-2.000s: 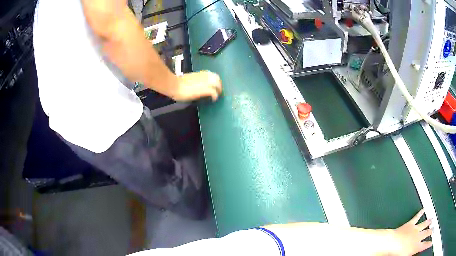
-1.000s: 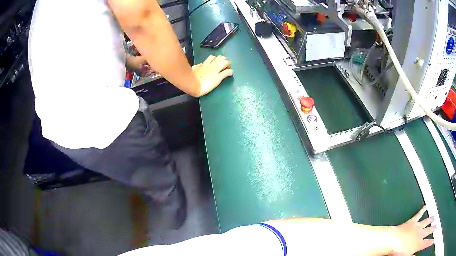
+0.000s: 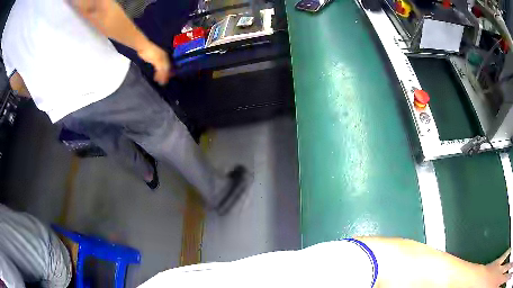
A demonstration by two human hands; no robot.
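My left hand (image 3: 498, 274) is at the lower right edge of the picture, partly cut off, with its fingers apart over the green belt (image 3: 472, 197) beside its pale rail. No object shows in it. My forearm, with a blue-banded white sleeve, reaches across the near end of the smooth green ledge (image 3: 354, 135). My right hand is out of view. No carrier plate can be made out.
A red emergency stop button (image 3: 421, 99) sits on the white machine frame (image 3: 432, 147). A black phone (image 3: 313, 5) lies on the ledge's far end. A coworker (image 3: 140, 107) walks left of the ledge. A blue stool (image 3: 107, 247) stands lower left.
The view has turned left, so ledge and machine sit further right. The coworker's hand has left the ledge and the coworker is stepping away. My left hand remains spread by the rail.
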